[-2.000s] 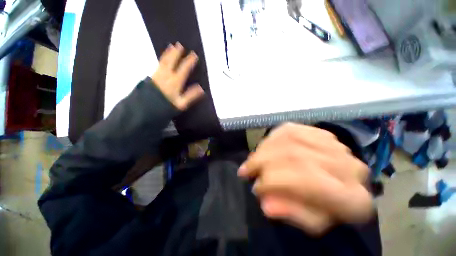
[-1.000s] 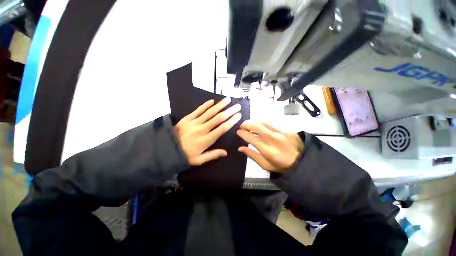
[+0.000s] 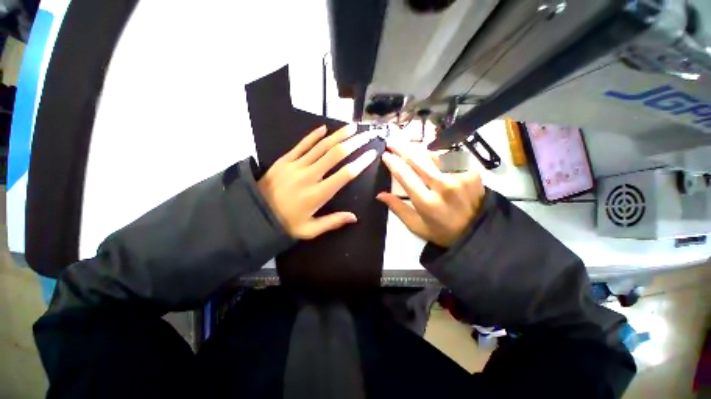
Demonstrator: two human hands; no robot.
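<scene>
A dark fabric panel (image 3: 335, 249) lies flat on the white table and hangs over its front edge, with an angled end pointing up and left. My left hand (image 3: 316, 187) lies flat on it, fingers spread, tips near the presser foot (image 3: 380, 131). My right hand (image 3: 436, 195) is at the panel's right edge, its fingertips touching the edge just below the foot; whether it pinches the cloth is hard to tell. The needle is lost in glare. The sewing machine head (image 3: 499, 62) hangs over the top right.
Another dark fabric strip (image 3: 66, 140) lies along the table's left side, beside a blue strip (image 3: 30, 93). Right of the needle are black thread snips (image 3: 485, 152), an orange-yellow strip (image 3: 515, 143), a lit smartphone (image 3: 557, 162) and a grey block with a round vent (image 3: 626, 205).
Since one second ago, both hands have moved slightly up towards the presser foot, and the panel's angled end sits farther up. Two seconds ago the right hand was off the table.
</scene>
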